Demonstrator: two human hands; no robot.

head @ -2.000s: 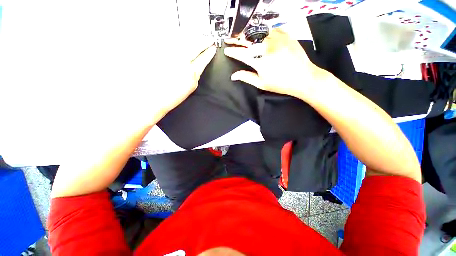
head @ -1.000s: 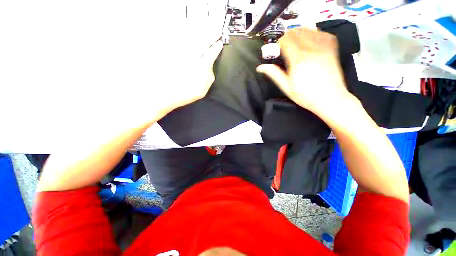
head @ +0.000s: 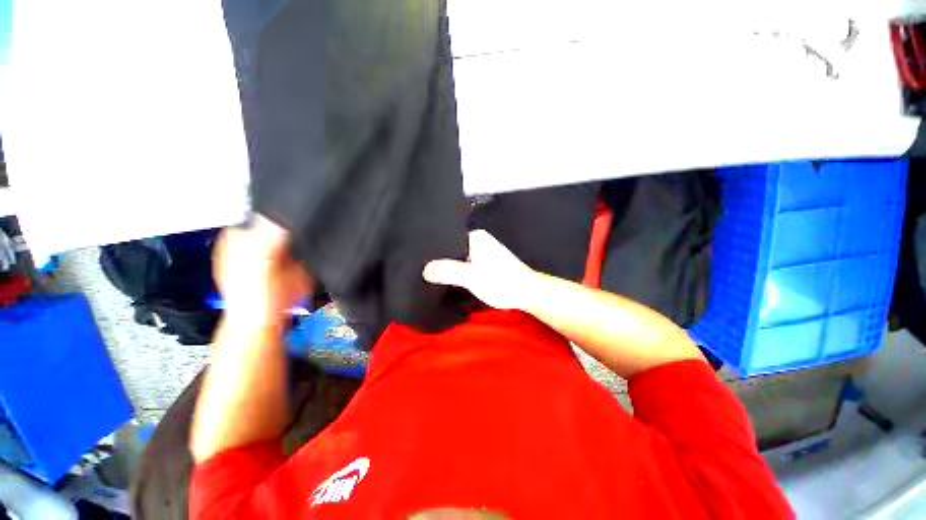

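A large black garment panel (head: 355, 132) runs from the top of the view across the white table (head: 630, 102) and over its front edge to my lap. My left hand (head: 261, 266), blurred, grips the panel's left edge just below the table edge. My right hand (head: 485, 272) grips its lower right edge with the thumb on top, close to my body. The cloth's far end is cut off by the top of the view. The sewing machine head is not in view.
A blue plastic crate (head: 812, 264) stands below the table at the right, and another blue crate (head: 61, 376) at the left. Dark cloth (head: 660, 244) with a red strip (head: 599, 244) hangs below the table edge. The floor is speckled.
Both hands have moved from near the needle back to the table's front edge, and the black cloth now stretches towards my lap. The view has shifted down, away from the machine.
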